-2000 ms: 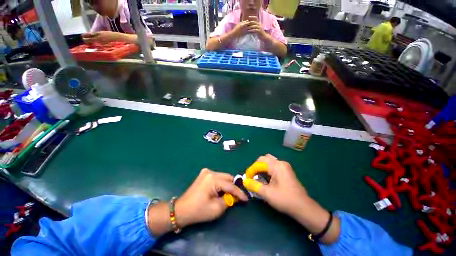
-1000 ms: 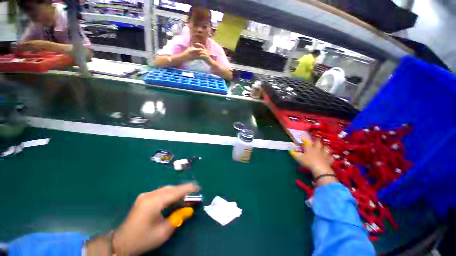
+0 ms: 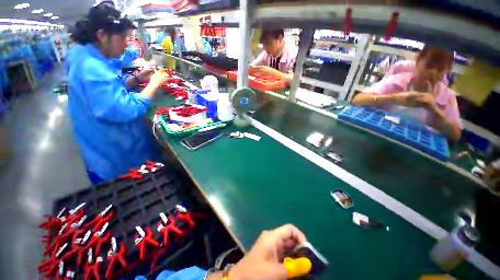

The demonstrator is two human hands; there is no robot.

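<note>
My left hand (image 3: 279, 254), with a yellow finger cot, grips a small black unit (image 3: 314, 255) with a pale edge, low in the middle. A yellow patch is cut off by the bottom edge at the right; it may be a finger cot of my right hand, but its grip is hidden. A watch case (image 3: 342, 199) with its inside showing lies on the green mat. A small white module (image 3: 362, 220) with a dark tail lies beside it. The dispenser bottle (image 3: 452, 249) stands at the lower right, blurred.
A black compartment tray (image 3: 131, 199) with red clamps (image 3: 98, 229) sits at lower left. A worker in blue (image 3: 107, 104) stands beyond it. A green basket (image 3: 183, 129), phone (image 3: 202, 139) and fan (image 3: 243, 102) are farther along. Two workers in pink sit opposite, by red-orange and blue trays.
The view has swung left, bringing in the clamp tray and blue-clad worker. The right hand, earlier reaching to the red clamp pile, has left clear view. The left hand still holds the unit.
</note>
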